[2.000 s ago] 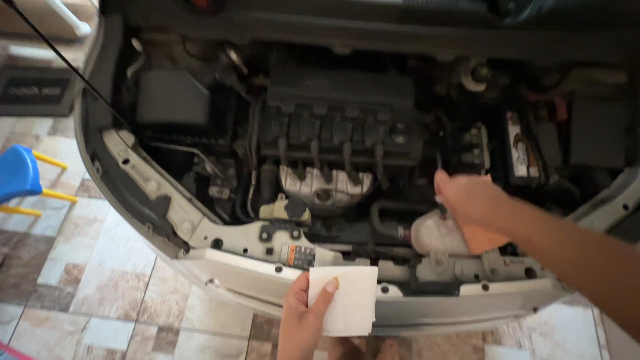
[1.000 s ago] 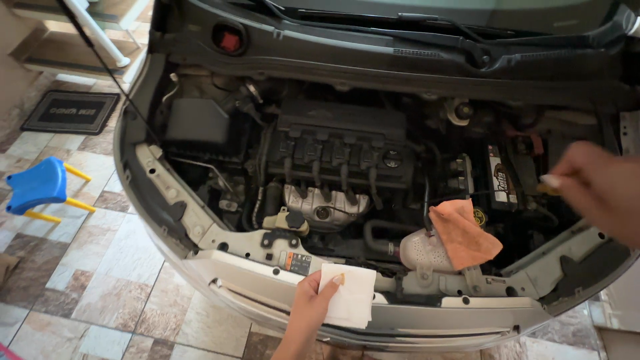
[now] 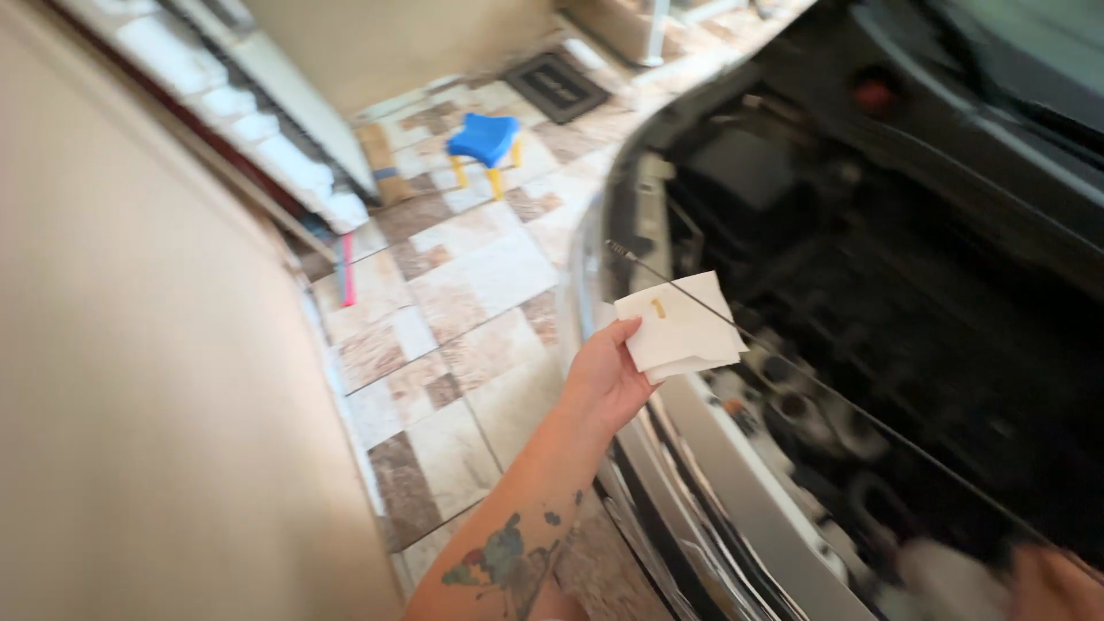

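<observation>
My left hand (image 3: 611, 375) pinches a folded white paper towel (image 3: 681, 328) by its left edge, beside the car's front edge. A small yellow-brown stain marks the towel. A thin metal dipstick (image 3: 828, 379) runs diagonally across the view, from its ridged tip at upper left, over the towel, to the lower right edge. Its other end is out of view, and so is my right hand. A blurred orange-brown patch, which looks like the cloth (image 3: 1052, 586), shows at the lower right beside a whitish reservoir (image 3: 944, 573).
The open engine bay (image 3: 914, 302) fills the right side, with the front bumper (image 3: 716, 509) along it. A beige wall (image 3: 155, 345) stands at left. On the tiled floor are a blue stool (image 3: 485, 138) with yellow legs and a dark doormat (image 3: 555, 86).
The view has swung left. The dipstick now stretches across the towel. My right hand, one second ago over the right side of the engine bay with a small yellowish end in its fingers, has left the view.
</observation>
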